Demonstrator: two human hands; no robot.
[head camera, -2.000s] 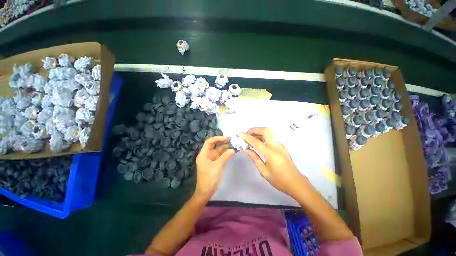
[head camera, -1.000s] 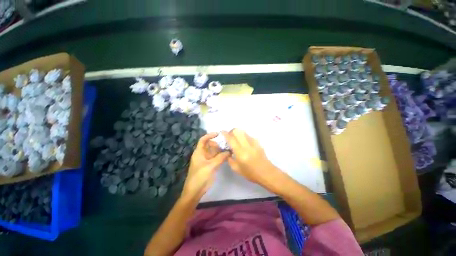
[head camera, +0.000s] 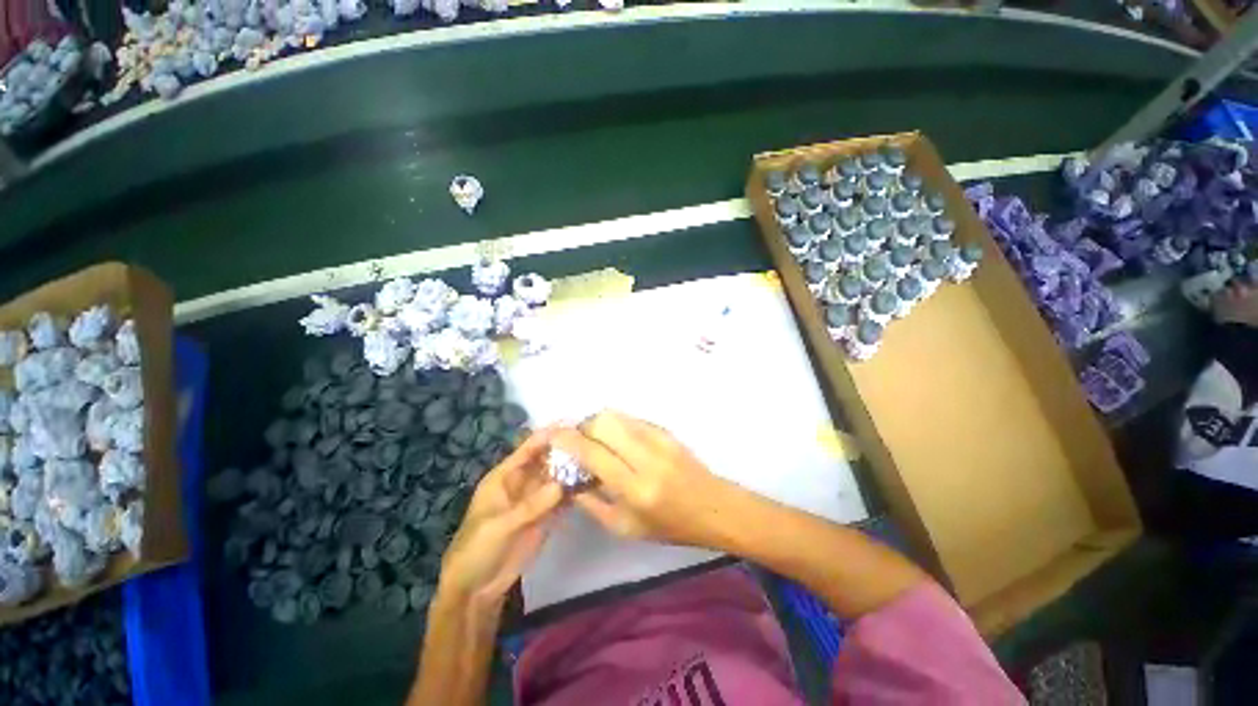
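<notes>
A white-grey lumpy toy figure is held between the fingers of both hands over the lower left of the white work sheet. My left hand grips it from the left. My right hand grips it from the right, fingertips touching it. Whether a dark disc is on it is hidden by the fingers. A heap of dark discs lies left of the sheet, with a pile of loose figures behind it. Small red and blue marks show on the sheet; what they belong to is unclear.
A left cardboard tray of figures rests on a blue crate. A right cardboard tray holds rows of dark-topped assemblies. Purple parts lie beyond it. One figure sits on the green belt. Another person's sleeve shows at right.
The view has turned and shifted, so the trays and sheet appear tilted and further left. Both hands still hold the figure. More of the belt's far side and another person's arm now show.
</notes>
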